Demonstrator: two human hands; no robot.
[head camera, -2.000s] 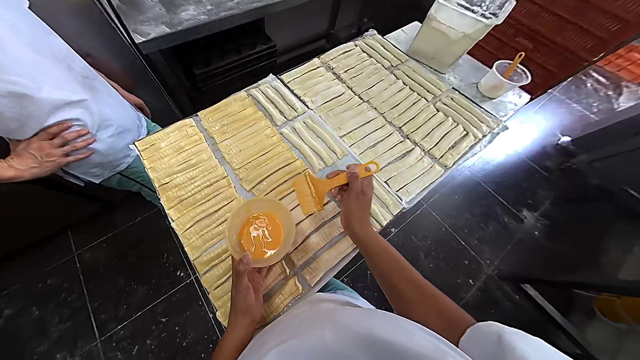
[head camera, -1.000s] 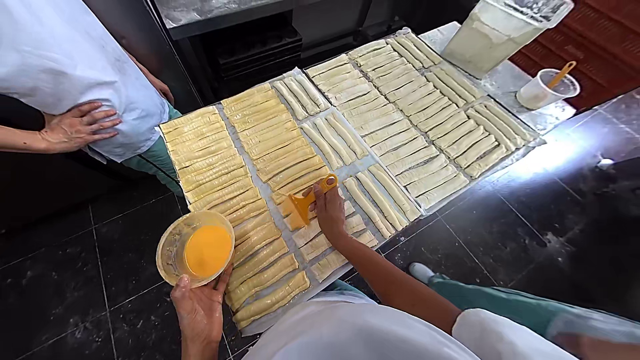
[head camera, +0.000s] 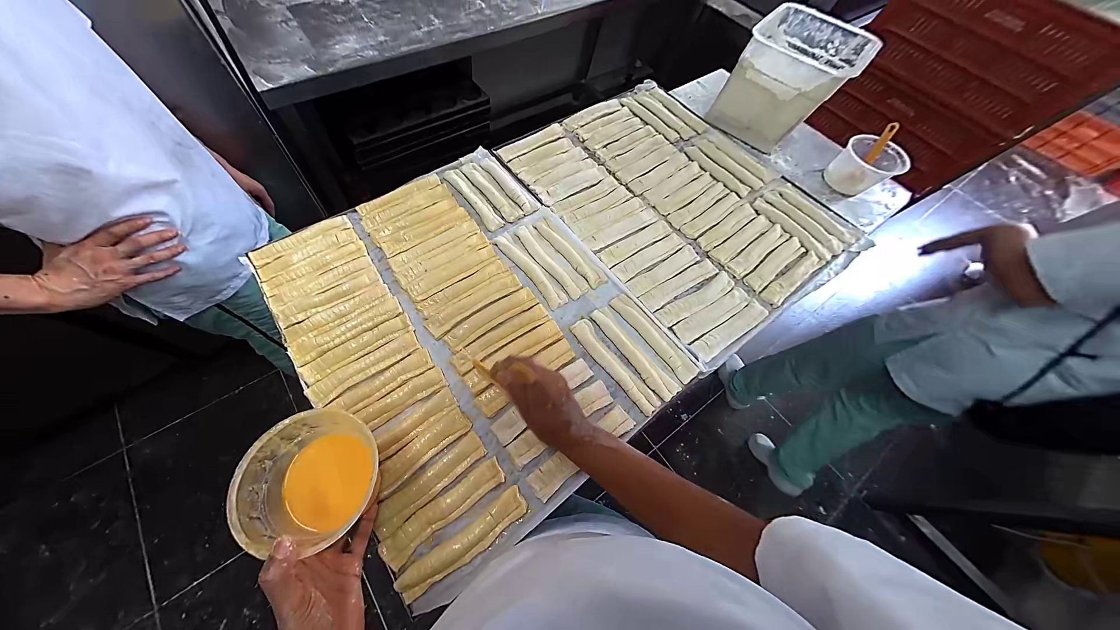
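Note:
My left hand (head camera: 319, 573) holds a translucent plastic bowl (head camera: 254, 490) of orange-yellow egg wash (head camera: 328, 483), tilted beside the near left edge of the tray. My right hand (head camera: 542, 404) grips a yellow pastry brush (head camera: 492, 372), mostly hidden by my fingers, down on the strips in the second column. Glossy yellow dough strips (head camera: 341, 306) fill the left column and most of the second. Paler strips (head camera: 598, 398) lie just right of and below my right hand. Longer pale strips (head camera: 626, 363) run along the right side of this paper-lined tray.
A second tray of pale strips (head camera: 656, 210) adjoins the first. Beyond it on the metal table (head camera: 814, 179) stand a floury plastic bin (head camera: 761, 96) and a white tub (head camera: 862, 171) with a yellow handle. One person (head camera: 114, 157) stands at left, another (head camera: 945, 341) at right. Red crates (head camera: 954, 79) stand behind.
The brush was raised beside the bowl two seconds ago; my right hand has since brought it down onto the strips. The bowl has moved left, off the strips. A person has come into view at right.

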